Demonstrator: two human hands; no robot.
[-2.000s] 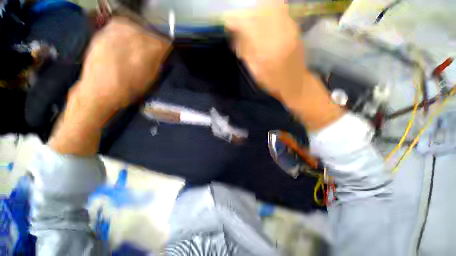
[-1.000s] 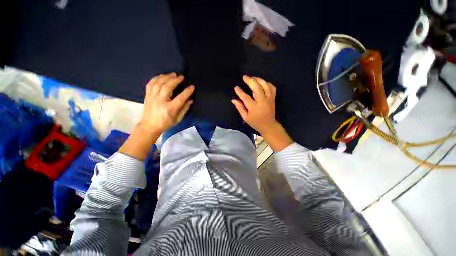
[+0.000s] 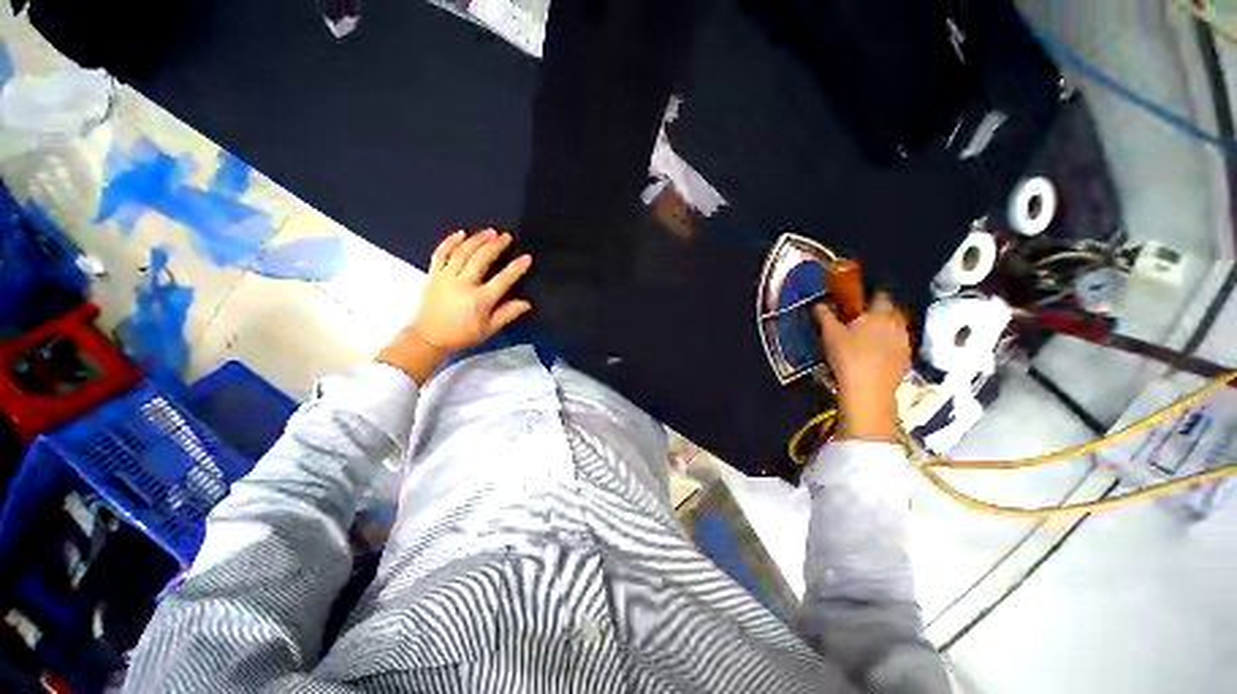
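A narrow black garment piece [image 3: 583, 176] lies on the dark table cover [image 3: 366, 122], running away from my body and hard to tell from the cover. My left hand [image 3: 468, 292] rests flat at its near left edge, fingers spread. My right hand [image 3: 866, 346] is closed around the orange-brown handle of the steam iron [image 3: 798, 309], right of the garment piece. The iron's silver-rimmed, pointed plate and blue top show. The fingertips on the handle are partly hidden.
White tape rolls [image 3: 966, 258] and a pressure gauge [image 3: 1096, 286] stand at the right. Yellow hoses [image 3: 1045, 513] run from the iron to the right. Torn white cover patches [image 3: 685, 176] lie mid-table. Blue crates [image 3: 136, 454] and a red one [image 3: 61, 366] are at lower left.
My right hand has left the near end of the black piece and taken hold of the iron's handle. My left hand stays at the near edge. The view has shifted and turned.
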